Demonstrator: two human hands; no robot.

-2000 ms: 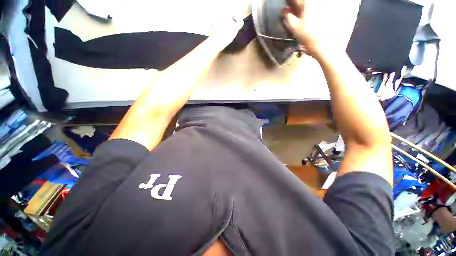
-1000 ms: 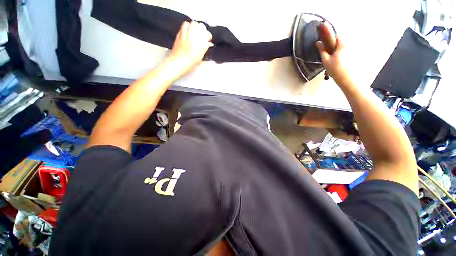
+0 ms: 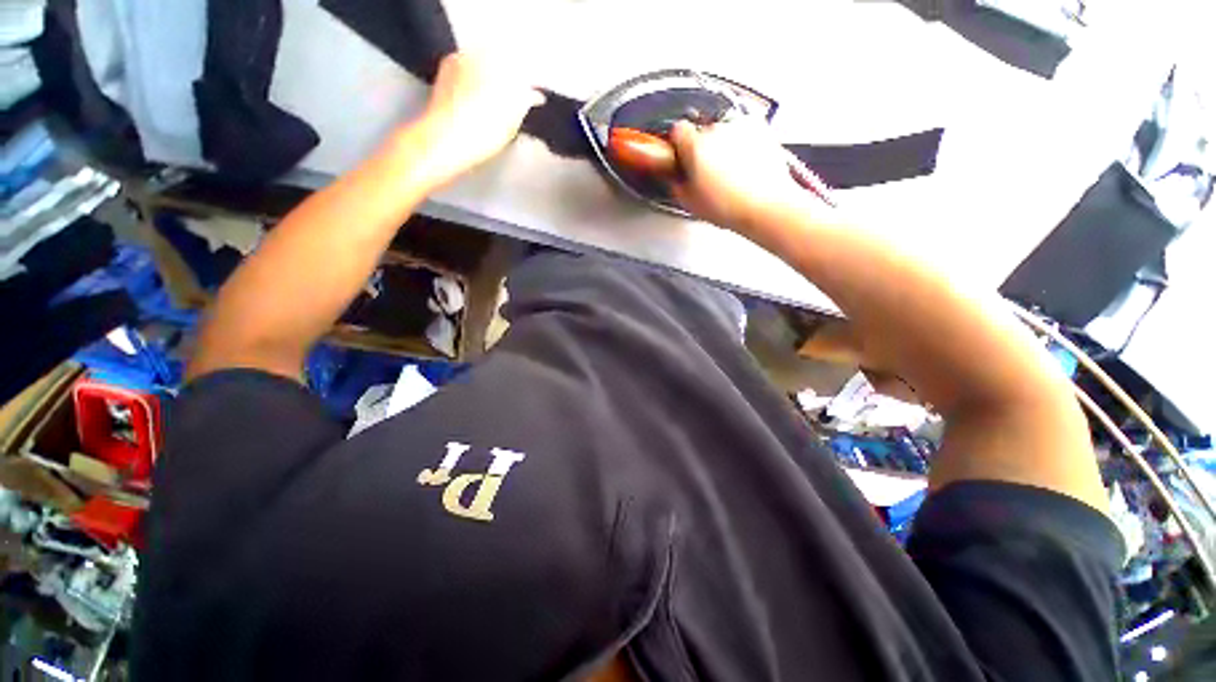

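A long black strip, likely a waistband piece (image 3: 867, 160), lies across the pale pressing table (image 3: 934, 253). The steam iron (image 3: 667, 113), a dark rounded-triangular plate with an orange-red handle, stands on the middle of the strip and hides part of it. My right hand (image 3: 714, 167) is closed around the iron's handle. My left hand (image 3: 474, 120) is on the strip left of the iron, with the strip showing on both sides of it; its fingers hold the cloth there. The strip's right end lies flat beyond the iron.
A black square pad (image 3: 1094, 240) lies at the table's right end. Dark and pale grey cloth (image 3: 140, 80) drapes over the left end. Another dark piece (image 3: 1007, 33) lies at the far edge. A red basket (image 3: 118, 433) and cartons are lower left. The iron's hose (image 3: 1120, 413) trails right.
The iron, in my right hand, has moved left along the strip from its right end, which now shows. My left hand has stayed on the strip and appears slightly further left.
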